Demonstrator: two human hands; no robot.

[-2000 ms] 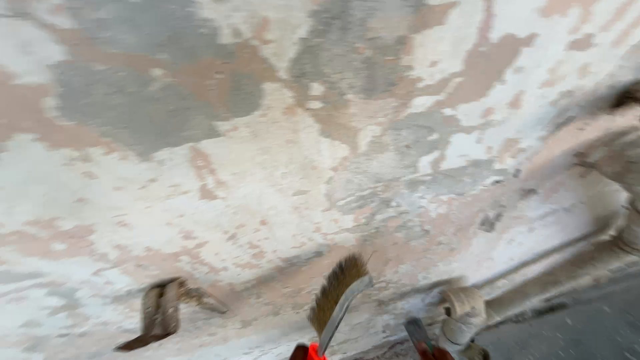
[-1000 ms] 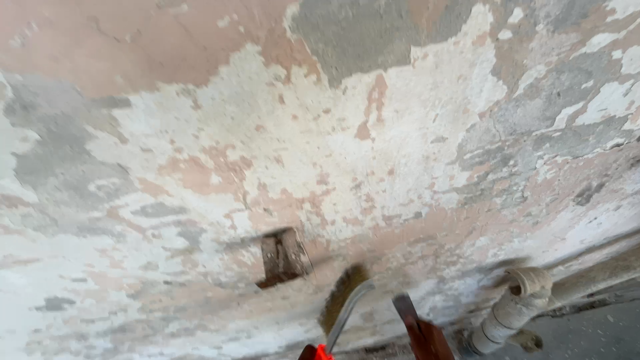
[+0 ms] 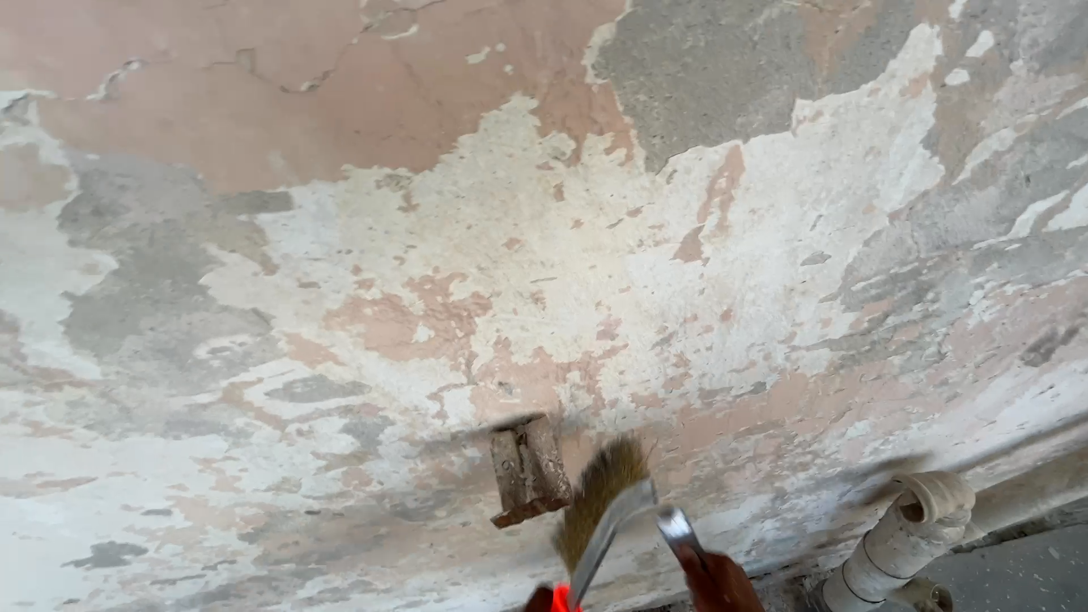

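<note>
A brush (image 3: 605, 501) with splayed brown bristles, a grey head and a red handle rises from the bottom edge; my left hand (image 3: 541, 598), mostly cut off by the frame, is closed on its handle. Right of it, my right hand (image 3: 722, 582) grips a tool with a short metal end (image 3: 677, 525), perhaps a scraper; its full shape is hidden. Both tools are in front of the lower part of a wall with peeling paint (image 3: 612, 255), where white, pink and grey layers show. Whether the bristles touch the wall I cannot tell.
Just left of the brush, a rusty metal bracket (image 3: 529, 472) juts from the wall. At the lower right a pale pipe with an elbow (image 3: 880, 544) stands beside the wall, and another pipe (image 3: 1033, 484) runs along it. Grey speckled floor (image 3: 1020, 569) shows in the corner.
The view has shifted, bringing the bracket closer to the brush in the picture. More of the right hand and its tool shows now than two seconds ago. Both hands keep their tools.
</note>
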